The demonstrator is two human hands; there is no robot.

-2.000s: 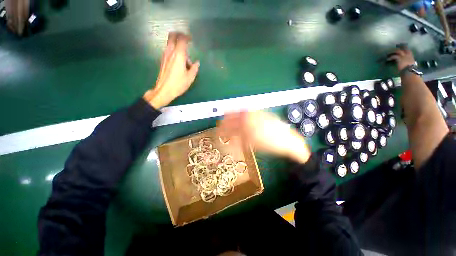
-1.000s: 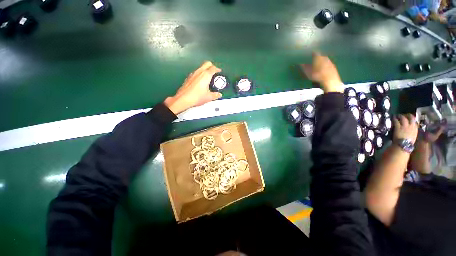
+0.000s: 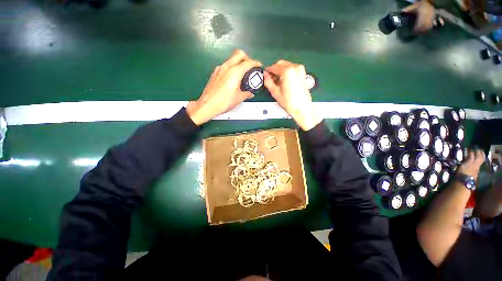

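Observation:
My left hand is shut on a black round unit just beyond the white strip, its pale end face with a square mark turned up. My right hand has its fingertips at the right side of the same unit; whether they hold anything is hidden. Another black unit stands right behind my right hand, partly covered by it. The open cardboard box lies in front of me with a heap of thin cream rings.
The white strip runs between the belt and near worktop. Grouped black units stand at right, beside a neighbouring person's hand with a watch. Another hand is by a unit at upper right.
My right hand has come back from the right to the unit at my left hand. The view has shifted, so the box and grouped units appear further right. A hand now shows at upper right.

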